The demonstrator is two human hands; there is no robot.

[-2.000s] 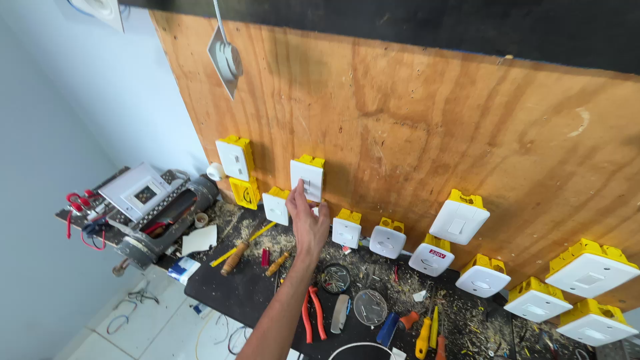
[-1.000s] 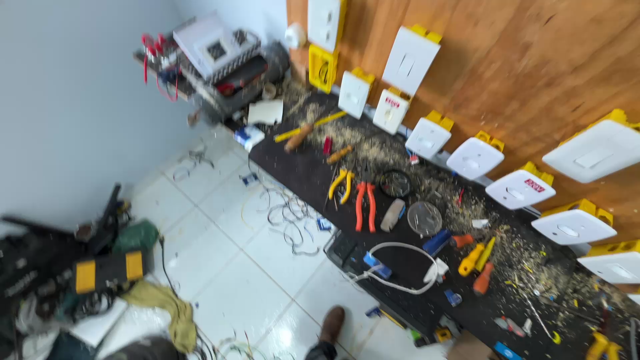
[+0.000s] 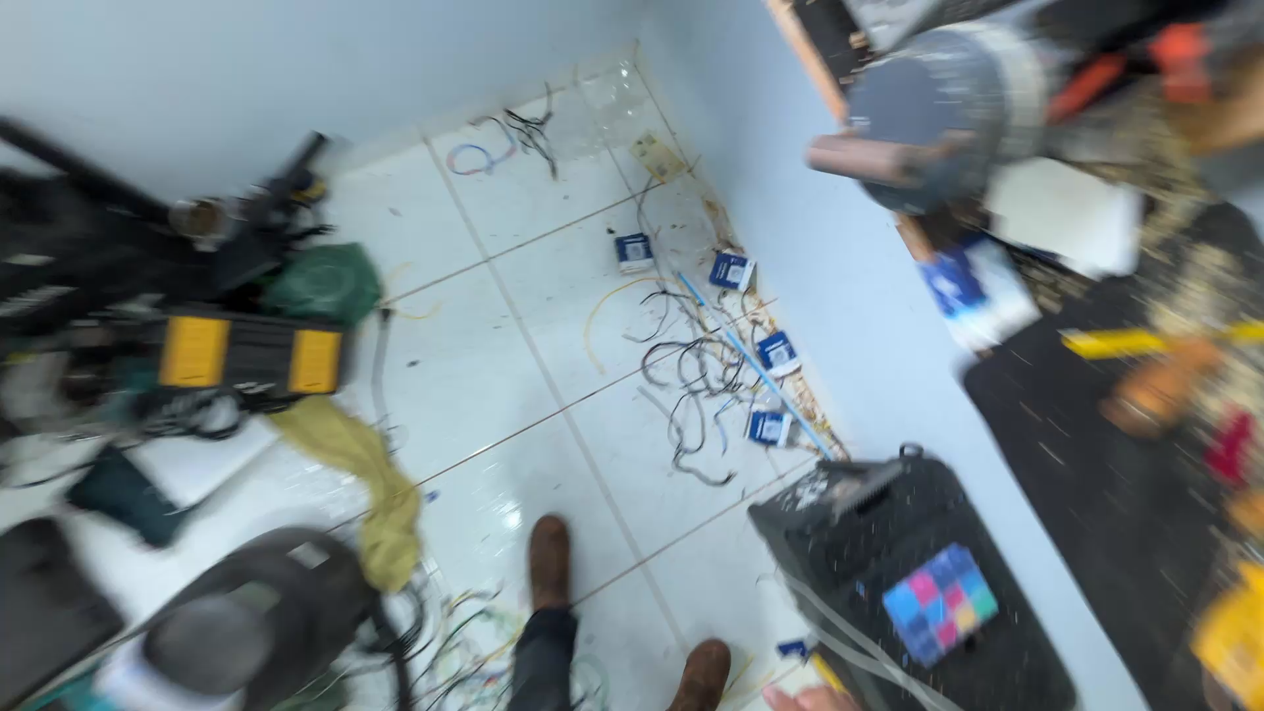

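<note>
Only the fingertips of my right hand (image 3: 812, 699) show, at the bottom edge of the head view, blurred. The rest of the hand is cut off, so whether it holds anything is hidden. Close by lie a thin yellow object (image 3: 828, 675) and a small blue piece (image 3: 792, 649). A black case (image 3: 928, 583) with a colourful patterned item (image 3: 940, 602) on top stands just right of the fingers, with a pale cable (image 3: 859, 642) looping over its near side. My left hand is out of view.
A black worktop (image 3: 1066, 444) at the right bears a yellow strip (image 3: 1116, 343) and wooden-handled tools. Wire scraps (image 3: 691, 365) and small blue boxes (image 3: 776, 353) lie on the tiled floor. Left are a black-and-yellow case (image 3: 252, 354), an olive cloth (image 3: 390, 504) and a dark bag (image 3: 267, 612).
The view has swung far down and left, off the wooden board. Two seconds ago a hand touched a white switch plate there; now only fingertips show at the bottom edge.
</note>
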